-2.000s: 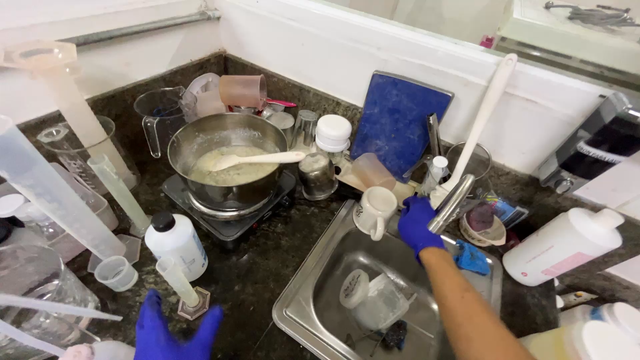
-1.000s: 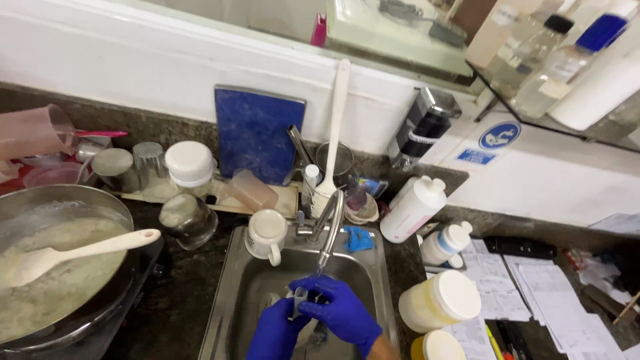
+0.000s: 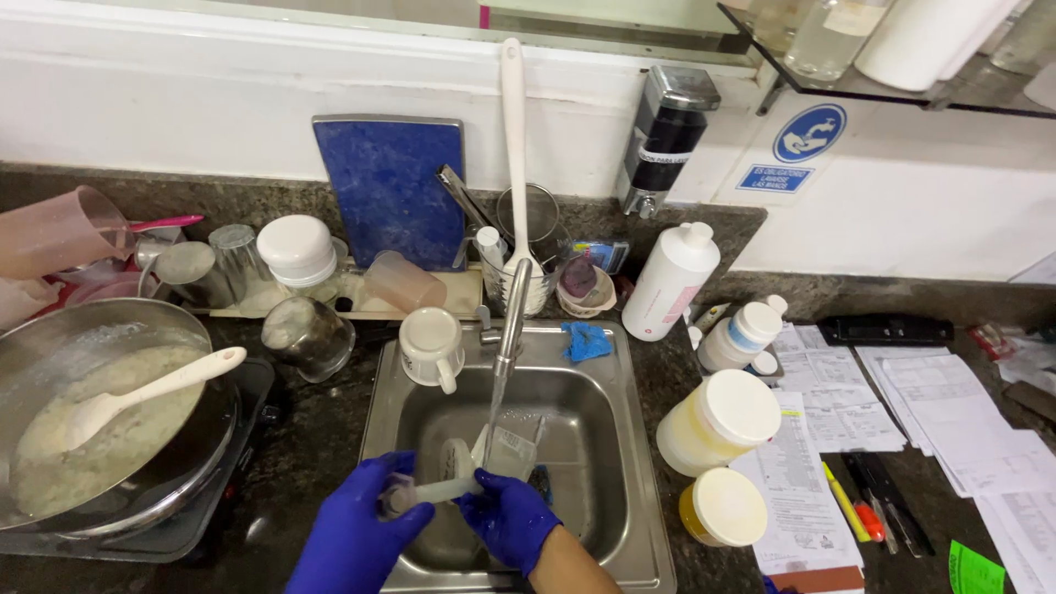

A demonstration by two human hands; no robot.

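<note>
My left hand [image 3: 367,516], in a blue glove, grips the base of a small translucent plastic graduated cylinder [image 3: 445,490] over the steel sink [image 3: 590,396]. The cylinder lies nearly level, and my right hand [image 3: 510,513], also gloved in blue, holds its other end. Water runs from the curved faucet [image 3: 513,318] just above my right fingers. Behind the hands, a translucent plastic container [image 3: 505,452] and a white round piece, perhaps a lid, lie in the basin. A white mug [image 3: 431,346] rests upside down on the sink's back left corner.
At left a steel pan [image 3: 186,330] with pale contents and a white spatula [image 3: 140,402] stands on a hotplate. A blue board [image 3: 396,194] leans on the wall. White bottle [image 3: 672,280], lidded tubs [image 3: 718,425] and papers [image 3: 940,396] are at right; a blue cloth [image 3: 586,341] lies behind the basin.
My right hand has come from beside the faucet to the cylinder below it. My left hand, apart near the counter cylinder two seconds ago, is over the sink. Water now visibly runs. The view has swung right.
</note>
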